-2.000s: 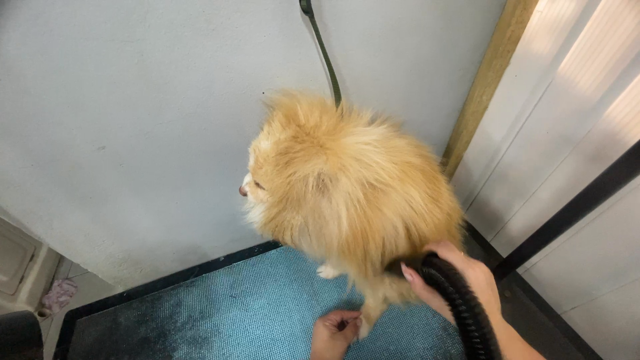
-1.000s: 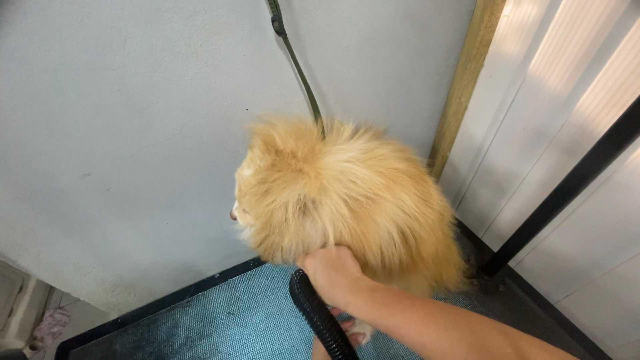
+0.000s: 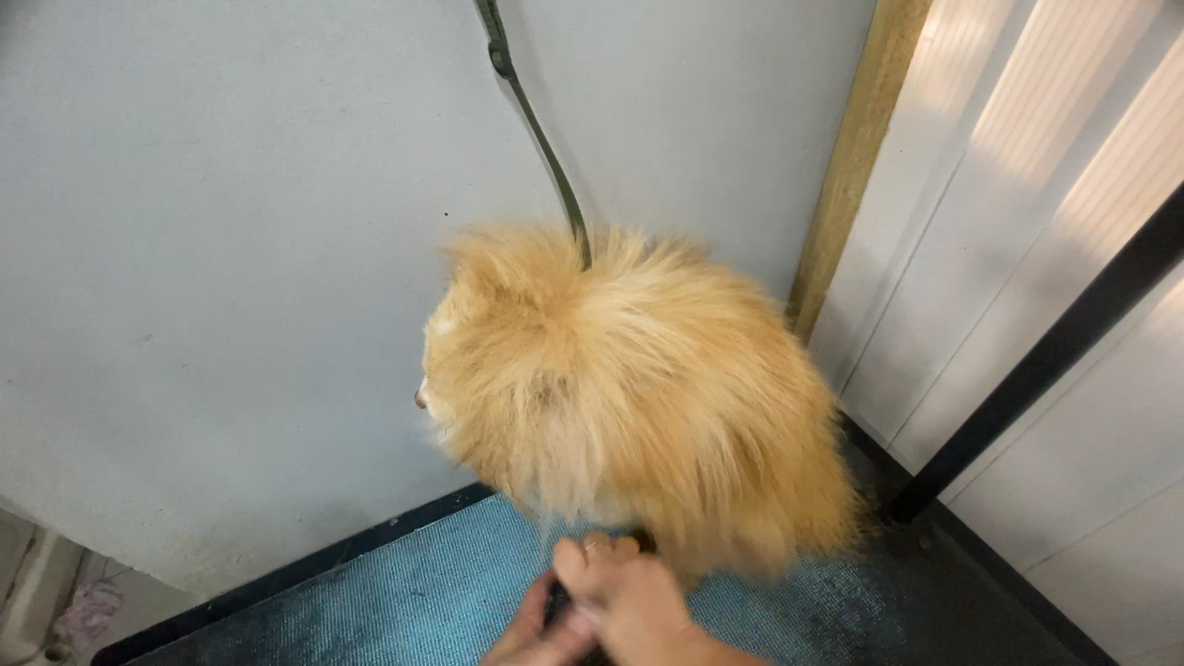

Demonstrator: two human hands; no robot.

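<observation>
A fluffy tan dog point(image 3: 647, 388) stands on a blue textured mat point(image 3: 407, 583), its head toward the left and its nose near the wall. A dark green grooming strap point(image 3: 546, 143) runs down from above to its neck. Below the dog's belly my two hands are close together around a black dryer hose point(image 3: 558, 603). My right hand point(image 3: 629, 587) lies on top, its fingers curled around the dark nozzle end. My left hand point(image 3: 546, 629) is beneath it, holding the hose from the left. The dog's legs are mostly hidden by fur and hands.
A grey wall point(image 3: 231, 277) rises behind the dog. A wooden post point(image 3: 856, 166) stands in the corner beside white panels point(image 3: 1017, 231). On the right a black pole point(image 3: 1045, 370) slants to the table's black edge. A pinkish crumpled thing point(image 3: 90, 612) lies low at the left.
My right hand has moved from the dog's side down to the hose below the belly. My left hand, at the dog's leg two seconds ago, is now on the hose.
</observation>
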